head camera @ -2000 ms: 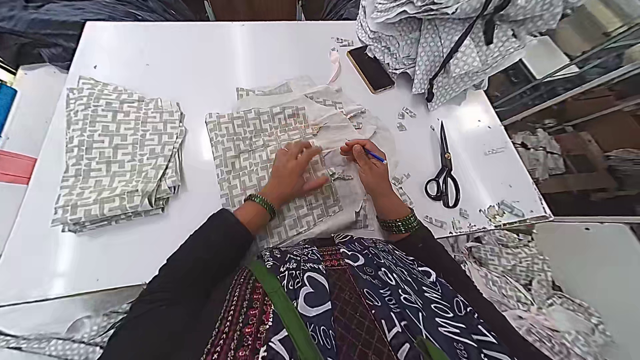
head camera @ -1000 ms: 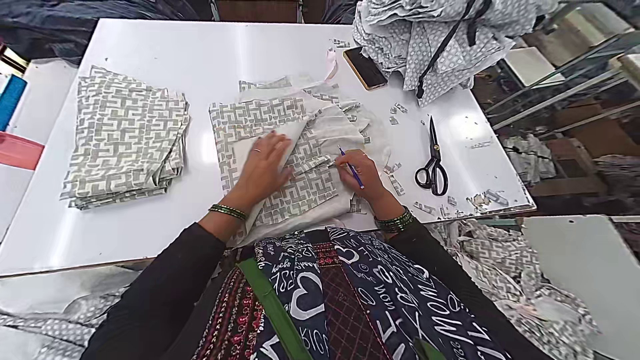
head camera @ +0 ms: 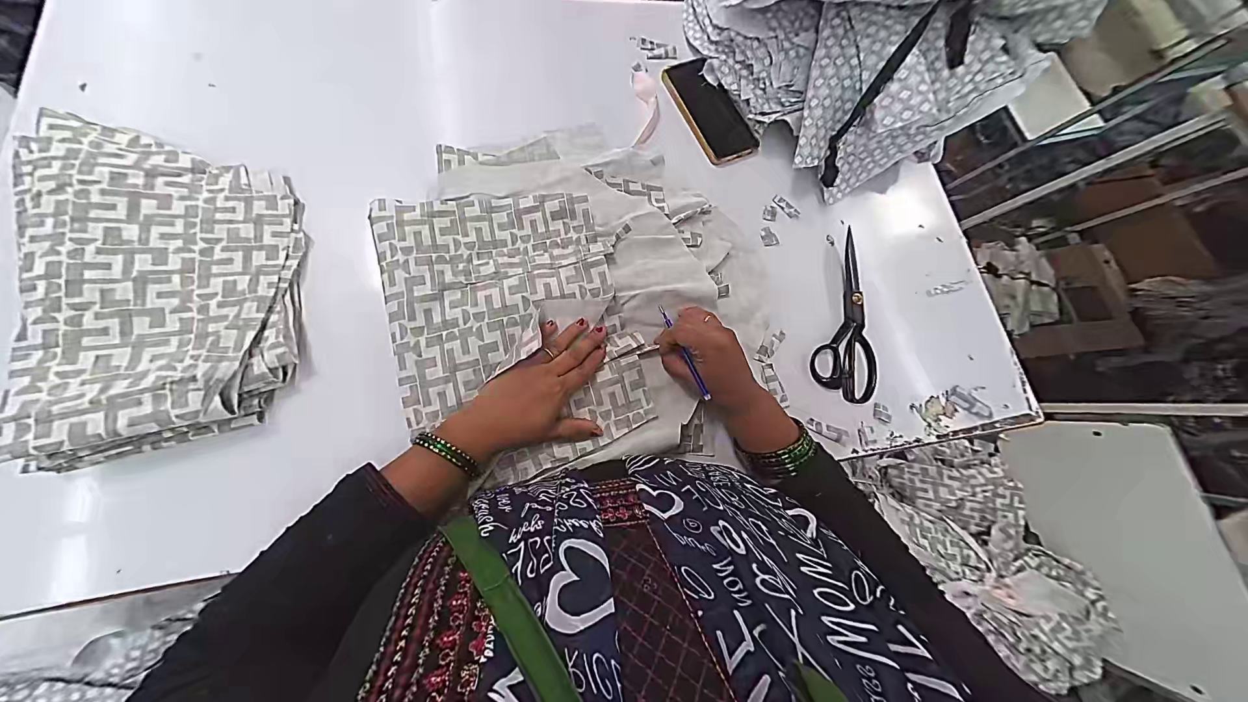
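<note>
Patterned grey-and-white fabric pieces [head camera: 478, 244] lie layered on the white table in front of me. My left hand [head camera: 536, 385] rests on them with its fingers apart, pressing the cloth down. In my right hand [head camera: 707, 366] is a blue pen [head camera: 693, 363], held slantwise, while the fingertips also touch the edge of a patterned piece. Part of the cloth under both hands is hidden. Black-handled scissors [head camera: 850, 336] lie right of my right hand, blades pointing away from me.
A stack of patterned fabric [head camera: 146, 292] lies at the left. A phone [head camera: 712, 112], a pink strip [head camera: 643, 102] and a grey fabric pile [head camera: 877, 78] are at the far right. Small scraps [head camera: 770, 234] lie near the scissors. More fabric [head camera: 975, 526] hangs below the table's right edge.
My left hand has moved towards the right and now lies flat near my right hand. The light fabric flap it was lifting one second ago lies lower. The pen stays in my right hand.
</note>
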